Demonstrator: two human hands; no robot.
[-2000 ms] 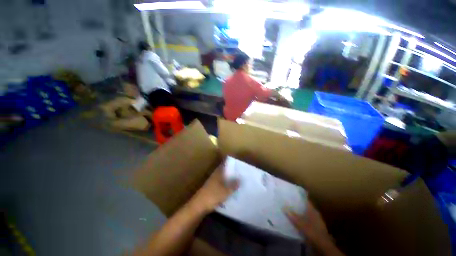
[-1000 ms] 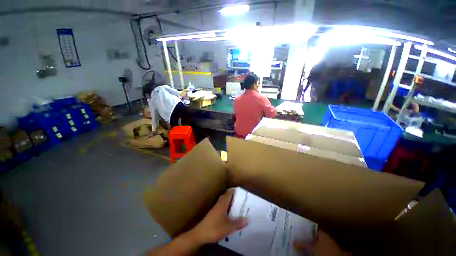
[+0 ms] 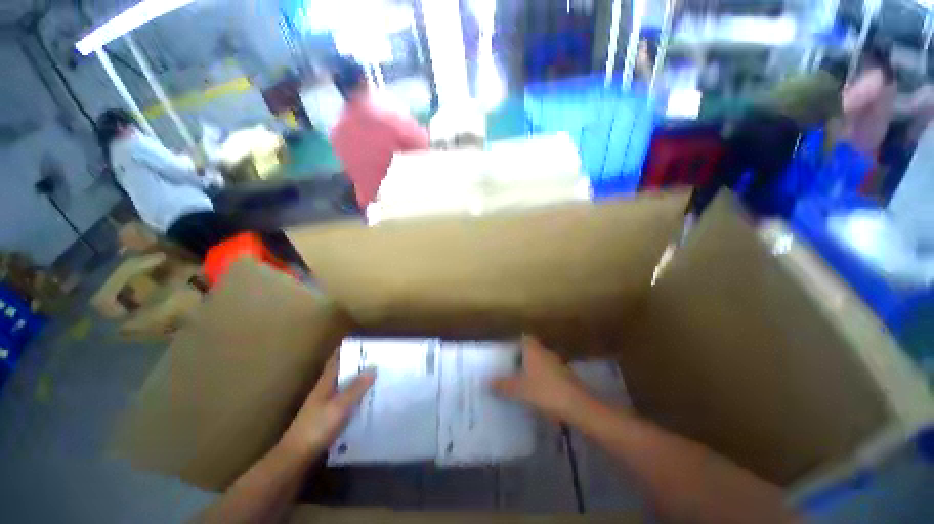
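Two white product boxes (image 3: 435, 409) lie side by side inside the large open brown shipping carton (image 3: 492, 271), whose flaps stand up. My left hand (image 3: 326, 409) is at the left side of the left box, thumb on its top. My right hand (image 3: 548, 387) is at the right side of the right box, fingers on its top. The pair is held between both hands. More box tops show dimly to the right and below. The view is blurred.
A pale closed carton (image 3: 481, 176) stands behind the open one. A blue crate (image 3: 589, 128) and red stool (image 3: 681, 159) are beyond it. Another red stool (image 3: 241, 256) is at left. Several people are at the benches. Flattened cardboard (image 3: 154, 292) lies on the floor at left.
The view has turned right and down. The white boxes, tilted at the carton's front left before, now lie straight along its far-left inside, with both hands still on them.
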